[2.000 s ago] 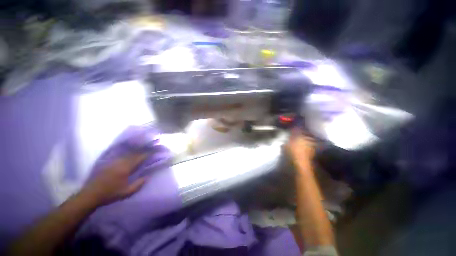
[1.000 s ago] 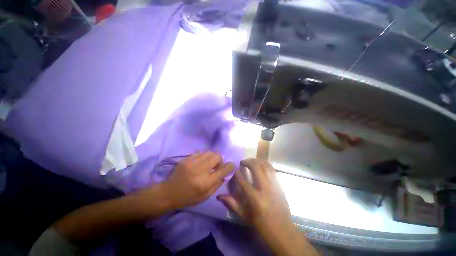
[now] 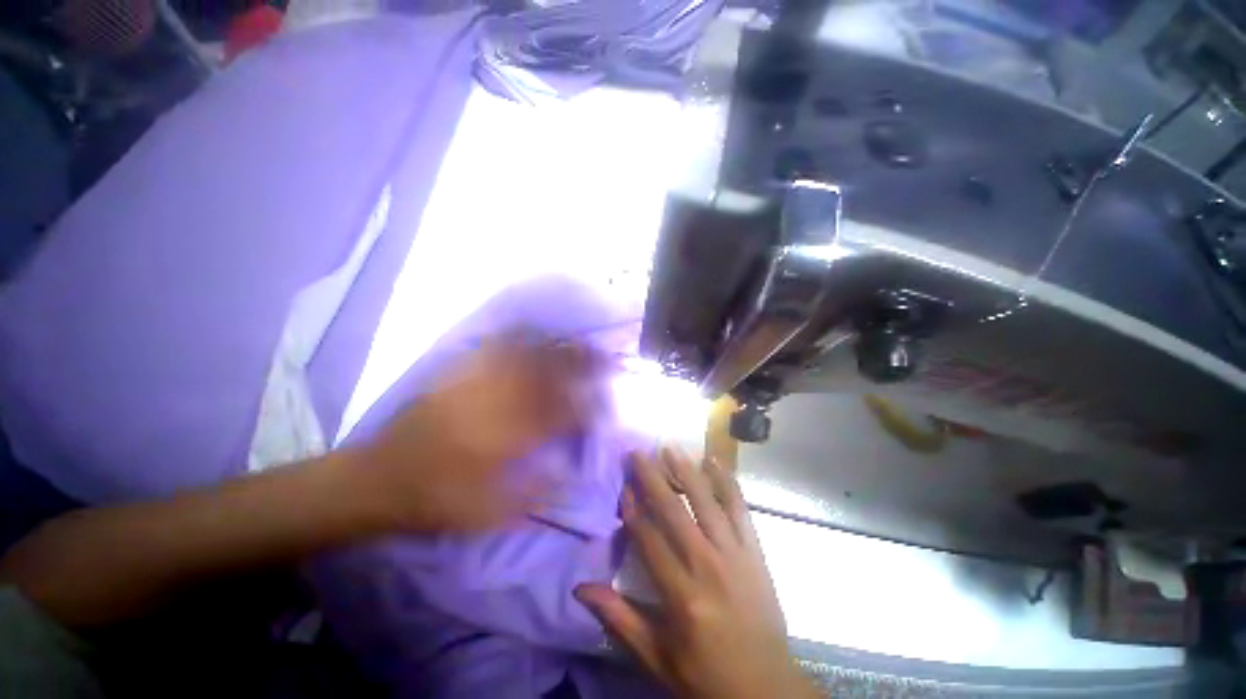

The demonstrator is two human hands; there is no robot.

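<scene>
A purple fabric piece (image 3: 478, 587) lies bunched at the left end of the sewing machine (image 3: 957, 314) and hangs over the near table edge. My left hand (image 3: 485, 430) is blurred over the fabric, left of the machine head; its fingertips and grip cannot be made out. My right hand (image 3: 690, 560) lies flat, fingers spread, just below the needle area, on the fabric's right edge and the table. The needle and presser foot are hidden by glare from the machine lamp (image 3: 663, 399).
A large lilac panel (image 3: 232, 232) covers the left, with a white piece (image 3: 294, 396) along its edge. Layered purple strips (image 3: 588, 48) lie behind the sewing area. A ruler-like strip (image 3: 957, 679) runs along the near table edge. A red object (image 3: 256, 27) is at top left.
The machine came into close view after the first frame, when my hands were apart. Since one second ago, my left hand has moved left and up, and my right hand has flattened. The view has shifted slightly.
</scene>
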